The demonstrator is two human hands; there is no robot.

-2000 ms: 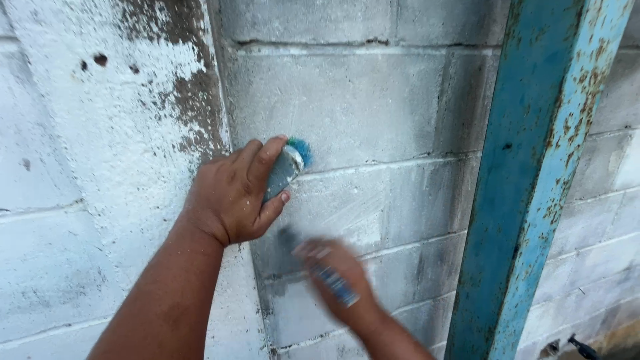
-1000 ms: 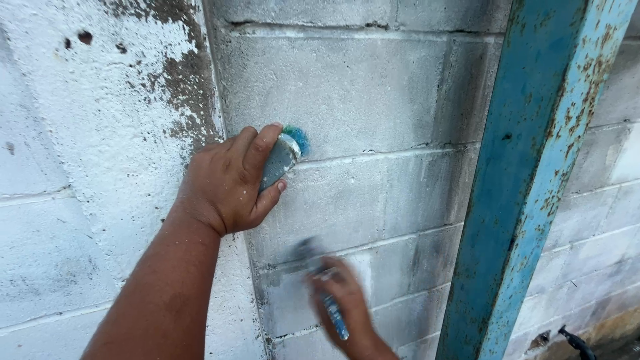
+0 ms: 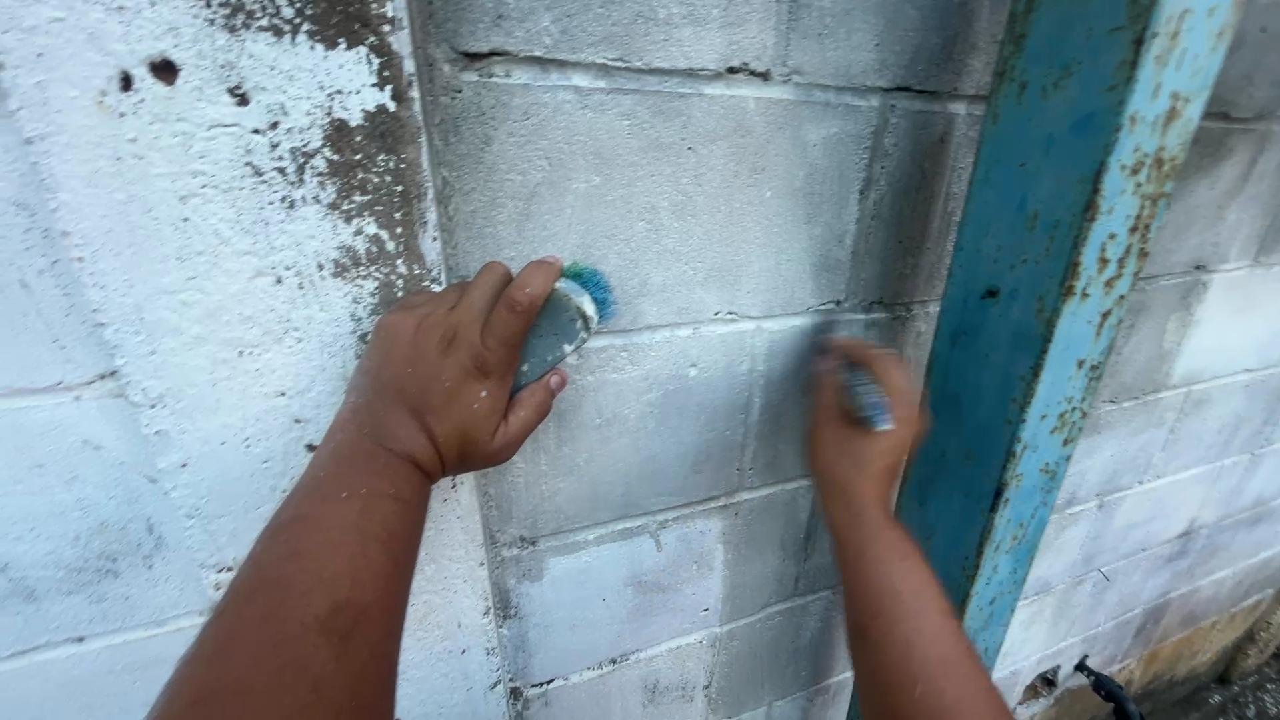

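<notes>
My left hand (image 3: 460, 370) grips a grey oval scrub brush (image 3: 556, 338) with blue and green bristles, its bristle side against the concrete block wall (image 3: 650, 200). White flecks cover the brush's edge. Farther right, my right hand (image 3: 865, 420) is closed around the handle of a small brush (image 3: 865, 395), blurred by motion. The head of that brush is a dark blur near a mortar joint, close to the blue metal post; whether it touches the wall cannot be told.
A blue rusty metal post (image 3: 1040, 300) stands just right of my right hand. At left, a white painted column (image 3: 200, 300) has a rough brown bare patch and small holes. Low at the right, a dark tap-like fitting (image 3: 1105, 688) sits by the wall's foot.
My right hand with the small brush has moved up and to the right, nearer the blue post. The left hand stays on the scrub brush at about the same place on the wall.
</notes>
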